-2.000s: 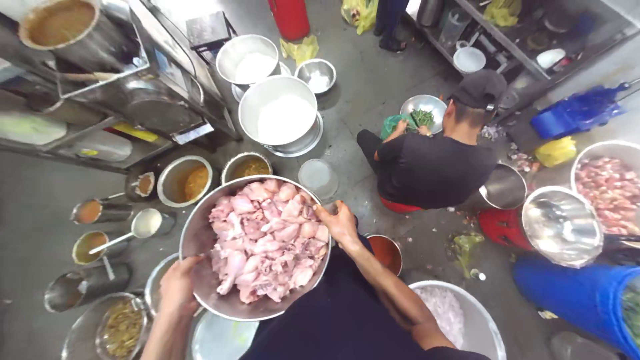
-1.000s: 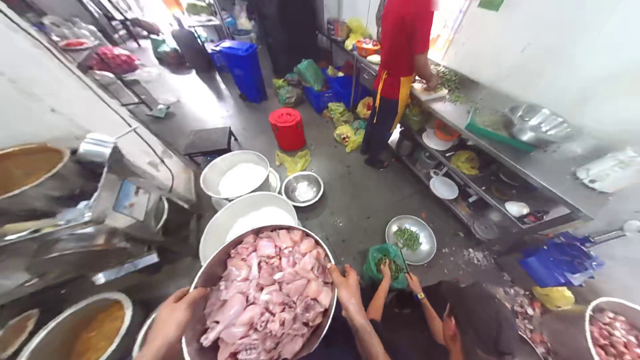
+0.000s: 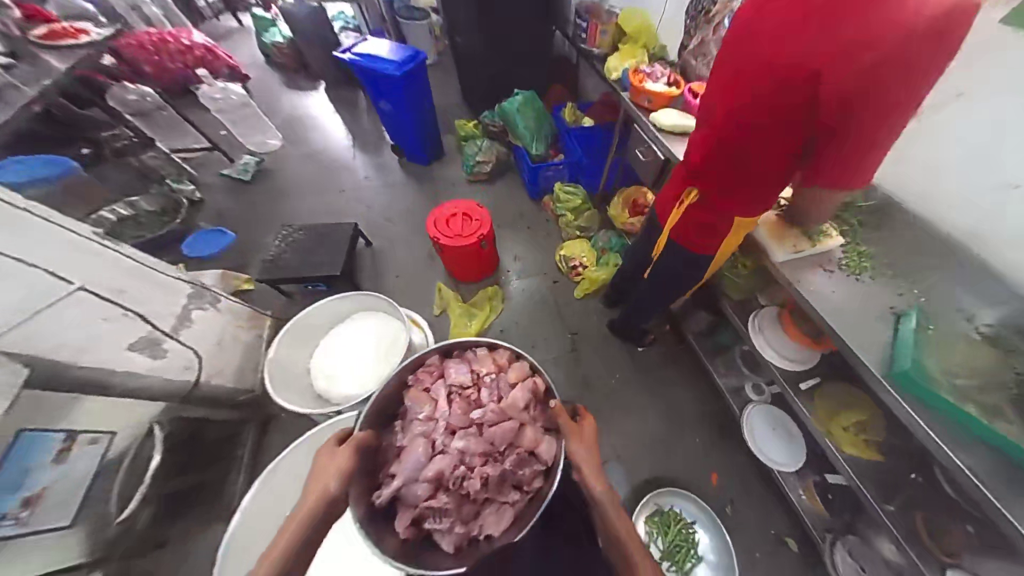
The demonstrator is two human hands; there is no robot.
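A round metal bowl [image 3: 370,512] heaped with raw chicken pieces [image 3: 472,440] is held up in front of my body. My left hand [image 3: 350,460] grips its left rim, and my right hand [image 3: 578,436] grips the right rim with the thumb over the edge. Beneath and to the left of the bowl are a large white-bottomed basin [image 3: 280,488] and a round tub [image 3: 292,364] with a white mass [image 3: 360,356] in it. The undersides of the bowl and most of my fingers are hidden.
A red lidded bucket [image 3: 464,240], a yellow plastic bag [image 3: 470,310] and a low black stool [image 3: 310,252] stand ahead. A person in red [image 3: 784,120] works at the right counter [image 3: 880,280]. A metal bowl of green vegetables [image 3: 692,512] lies low right. A blue bin [image 3: 400,96] stands farther off.
The bowl of chicken, still in both my hands, has passed from the pots toward the red bucket. The seated co-worker has left view. The view has swung forward.
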